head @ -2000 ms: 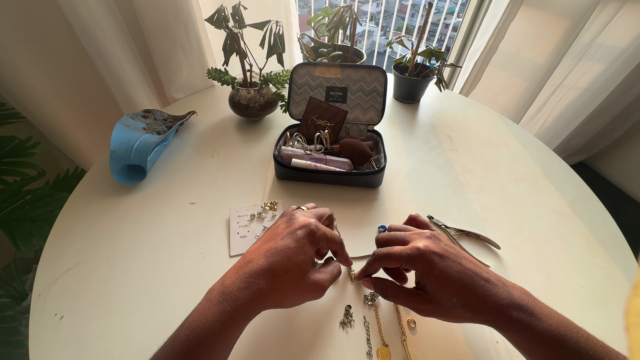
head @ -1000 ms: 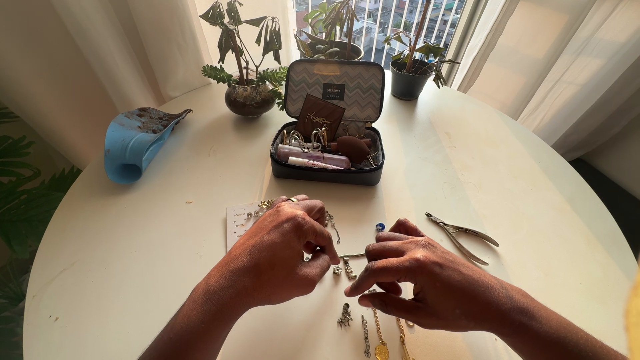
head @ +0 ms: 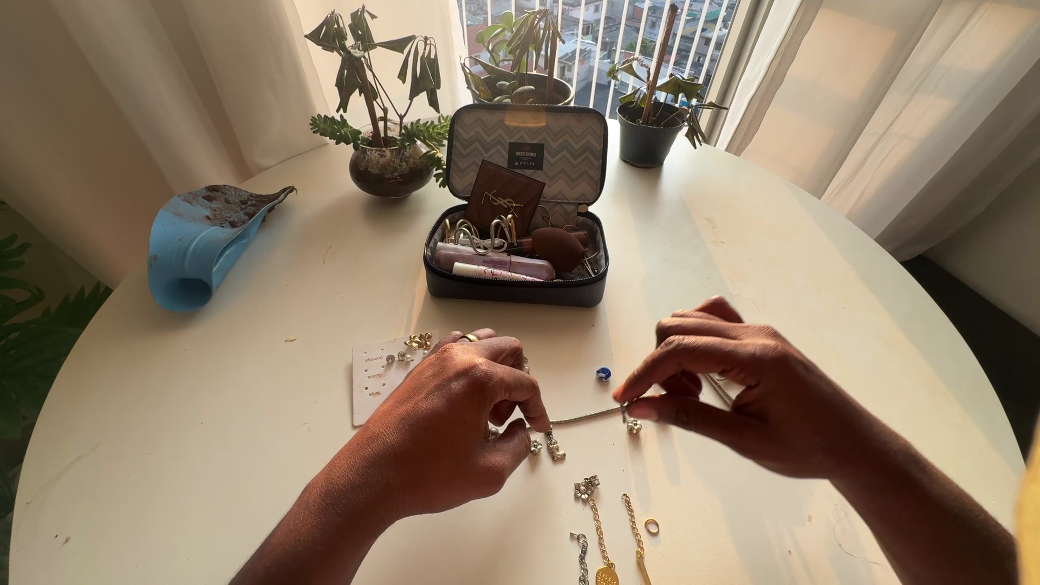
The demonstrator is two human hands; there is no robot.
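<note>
My left hand [head: 479, 414] pinches one side of a silver snake-chain bracelet [head: 587, 418], with small silver charms [head: 555, 445] hanging by the fingertips. Thumb and forefinger of my right hand [head: 723, 382] close on the other end, where a flower-shaped charm [head: 634, 426] dangles. A blue bead [head: 603, 374] lies just beyond the bracelet. Nearer me are a silver flower piece [head: 586, 487], a gold chain with an oval pendant [head: 606, 574], a second gold chain [head: 630, 520], a short silver chain [head: 582, 552] and a gold ring [head: 652, 526].
A white earring card [head: 370, 390] lies left, partly under my left hand. Pliers [head: 720, 390] are mostly hidden behind my right hand. Beyond stand an open zip case [head: 516, 291] of cosmetics, a blue plastic scoop-like container [head: 187, 252] and potted plants [head: 390, 172] [head: 650, 140] by the window.
My right hand has moved right and away from my left, and the bracelet now stretches between them. The pliers, in plain sight earlier, are now largely covered by that hand.
</note>
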